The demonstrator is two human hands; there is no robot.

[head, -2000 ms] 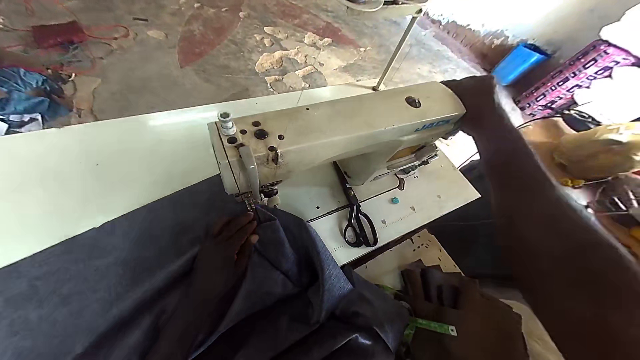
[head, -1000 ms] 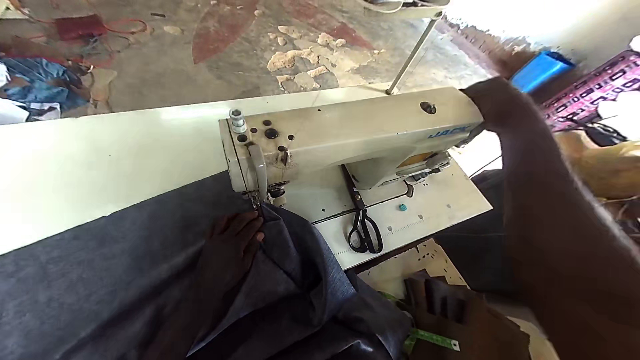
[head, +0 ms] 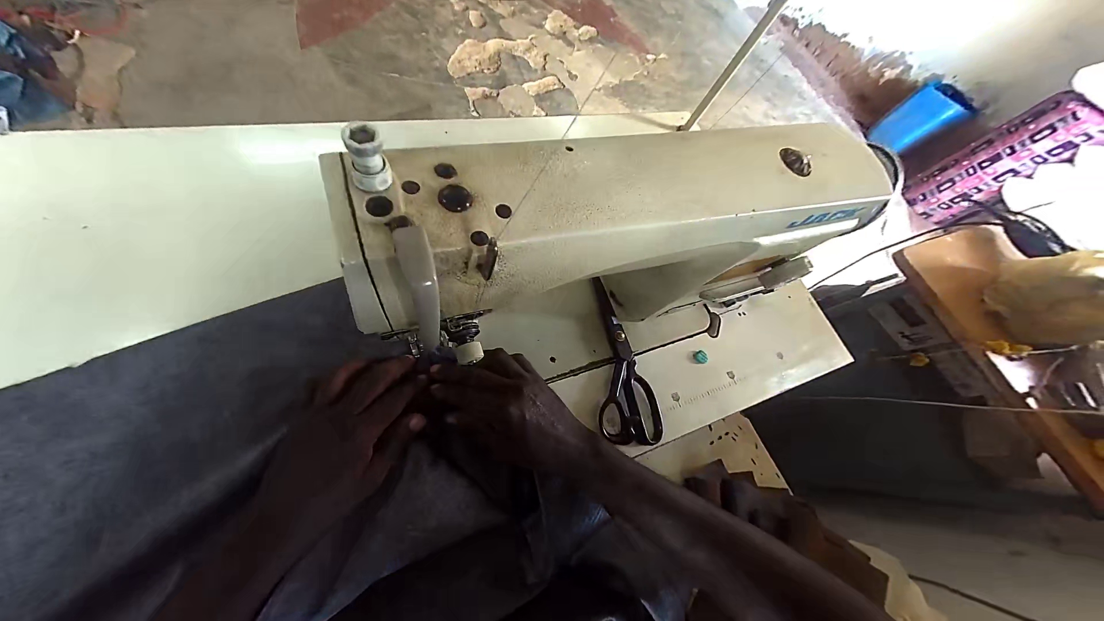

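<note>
A cream Jack sewing machine [head: 604, 207] stands on a pale table. Dark grey fabric [head: 172, 440] lies under its needle area and spreads toward me. My left hand [head: 362, 414] rests on the fabric just in front of the presser foot, its fingers pressing the cloth. Close beside it, my right hand [head: 509, 405] has its fingertips on the same cloth, near the needle; whether it pinches the fabric is hidden. Black-handled scissors [head: 630, 388] lie on the machine bed, right of my right hand, their blades reaching under the arm. A small teal object [head: 699, 356] sits on the bed.
The pale tabletop [head: 155, 224] extends left behind the fabric. A thread stand rod [head: 733, 65] rises behind the machine. Brown material [head: 776, 526] lies at lower right. Farther right are a wooden surface [head: 957, 285] with a yellowish bundle and a blue container [head: 923, 112].
My right hand has left the right end of the machine and come down to the fabric beside my left hand. The view has shifted closer to the machine.
</note>
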